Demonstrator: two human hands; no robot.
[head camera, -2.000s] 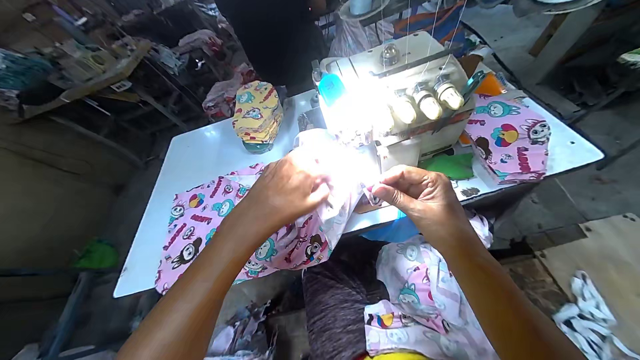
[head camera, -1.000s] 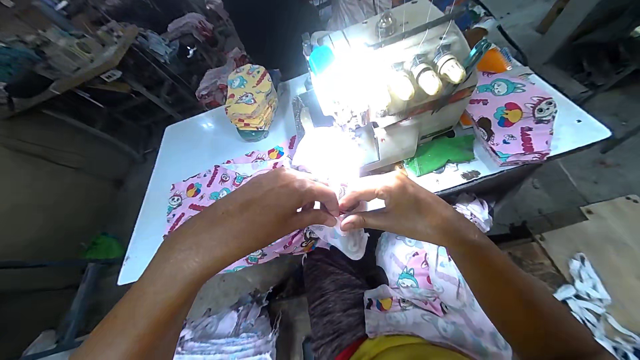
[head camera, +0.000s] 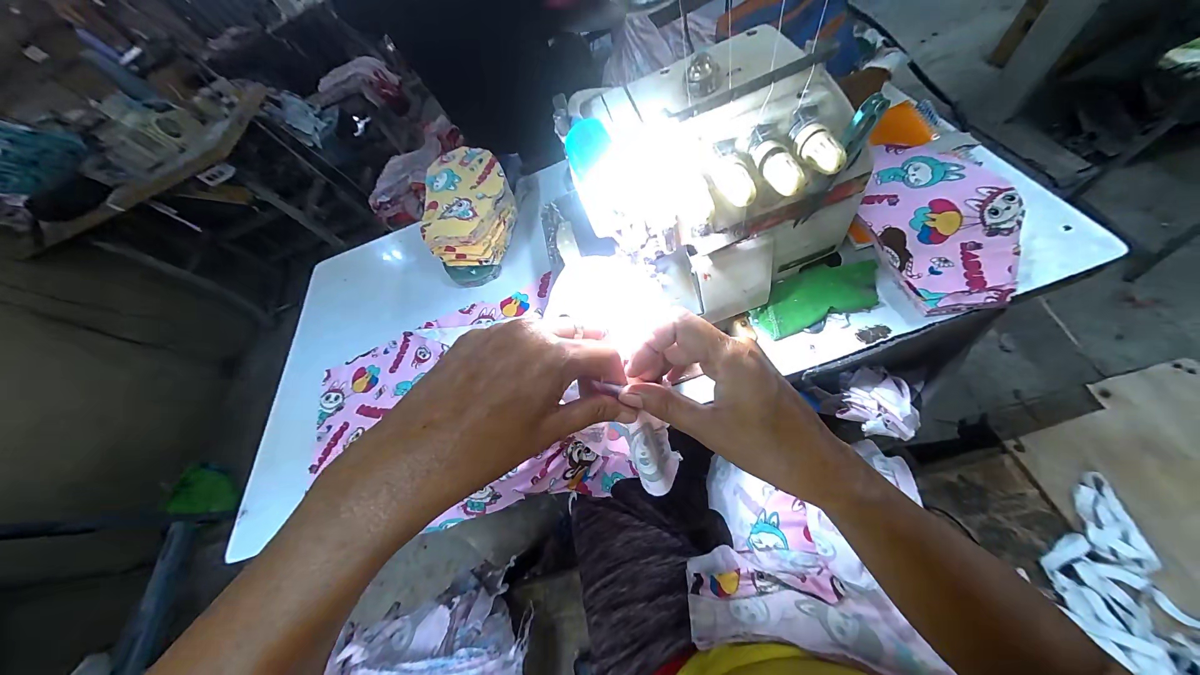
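Note:
Both hands meet in front of an overlock sewing machine (head camera: 741, 187). My left hand (head camera: 544, 380) and my right hand (head camera: 694, 375) pinch an edge of pink printed fabric (head camera: 577, 459) between thumbs and fingers. Glare from the machine's lamp hides its needle area and part of the cloth. The fabric spreads left over the white table and hangs off its front edge, with a pale flap below my fingers. More printed fabric (head camera: 769, 553) lies on my lap. A stack of pink printed pieces (head camera: 947, 225) sits right of the machine, and a stack of yellow printed pieces (head camera: 469, 211) stands left.
The white tabletop (head camera: 291, 375) carries a green cloth (head camera: 816, 295) beside the machine base. Fabric scraps (head camera: 441, 628) are heaped below at the left. White strips (head camera: 1106, 553) lie at the lower right, near a brown board (head camera: 1125, 450). Threads rise above the machine.
Two seconds ago my hands were apart on the fabric; they came together and still hold its edge. The green cloth beside the machine shows more fully than two seconds ago.

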